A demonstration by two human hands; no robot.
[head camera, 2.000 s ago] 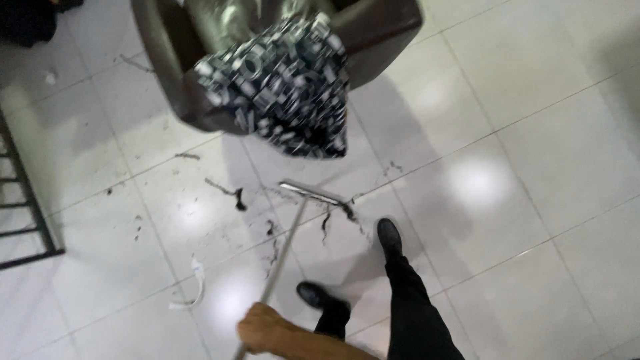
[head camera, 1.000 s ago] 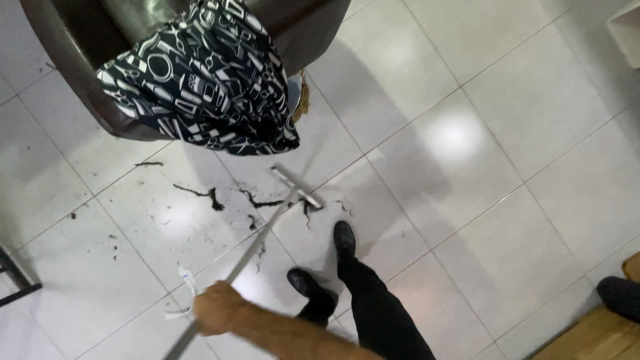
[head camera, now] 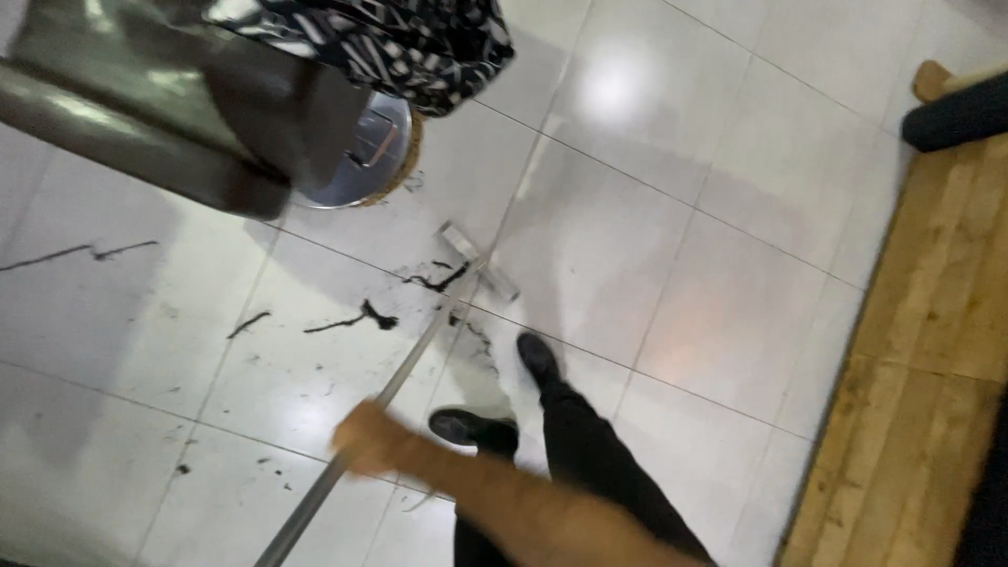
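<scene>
My right hand is closed around the grey metal pole of a floor squeegee, its forearm coming in from the lower right. The pole runs from the bottom left up to a narrow flat crosspiece, which lies slantwise on the pale tiles ahead of my black shoes. Dark hair clippings lie against the left side of the crosspiece. More hair is scattered to the left, in strands and small tufts. The upper end of the pole is outside the frame, and my left hand is not visible.
A dark brown upholstered chair with a round metal base stands at the upper left. A black-and-white patterned cape hangs over it. Along the right edge runs a wood-look surface, with a dark rounded object at its top.
The view has shifted strongly to the right, bringing the wood-look surface further in. The squeegee's crosspiece has shifted relative to the hair and my shoes. My right hand has stayed closed on the pole.
</scene>
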